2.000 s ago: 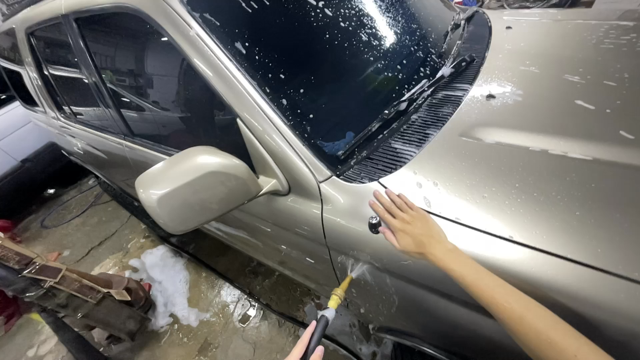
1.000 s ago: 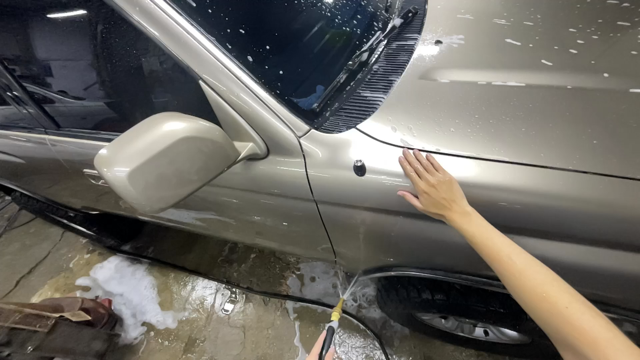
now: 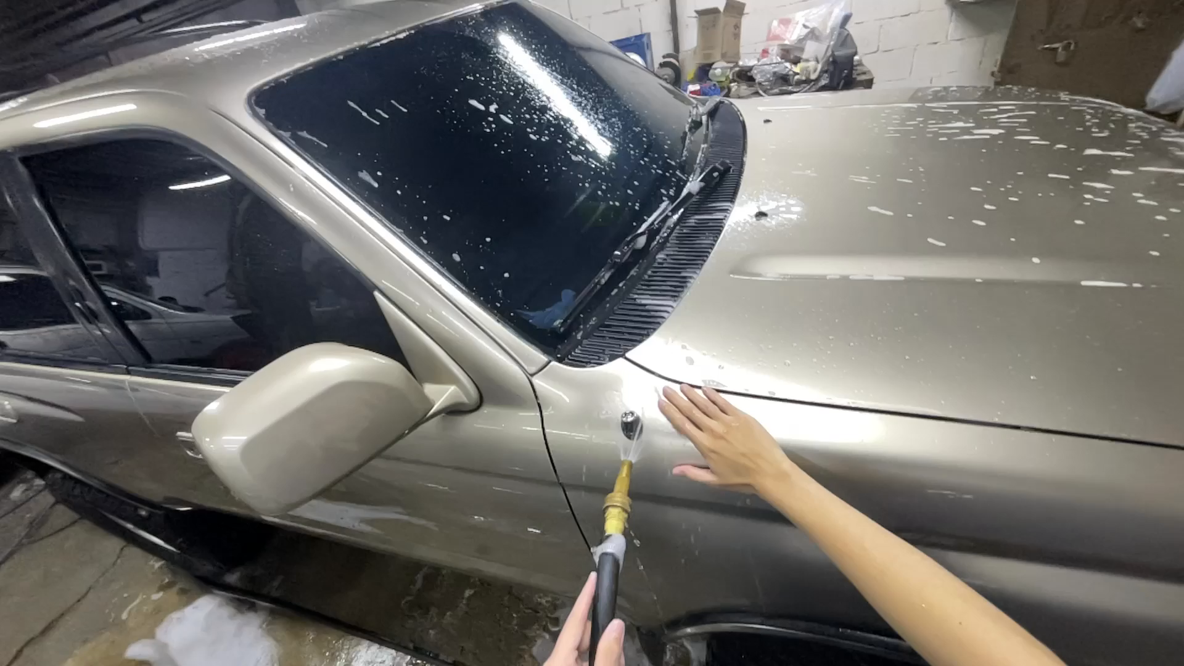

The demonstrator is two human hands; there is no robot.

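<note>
My left hand [image 3: 592, 631] comes in at the bottom centre, closed around the black handle of a spray gun [image 3: 607, 573] with a brass nozzle. Water leaves the nozzle tip just below a small dark round fitting [image 3: 631, 425] on the fender. My right hand [image 3: 721, 438] lies flat on the fender of a beige car [image 3: 832, 481], fingers spread, right of that fitting and below the hood seam. The side mirror [image 3: 310, 425] is to the left. Foam spots dot the windshield [image 3: 481, 166] and the hood [image 3: 943, 222].
White foam [image 3: 208, 634] lies on the wet concrete floor [image 3: 83, 587] at lower left. The front wheel arch [image 3: 786, 631] is at the bottom. Behind the car, a cardboard box [image 3: 720, 33] and bagged items stand against a white block wall [image 3: 897, 37].
The spray has risen from the lower door-fender seam near the wheel arch to the dark fitting. My right hand remains on the fender near the hood seam. The view has tilted up.
</note>
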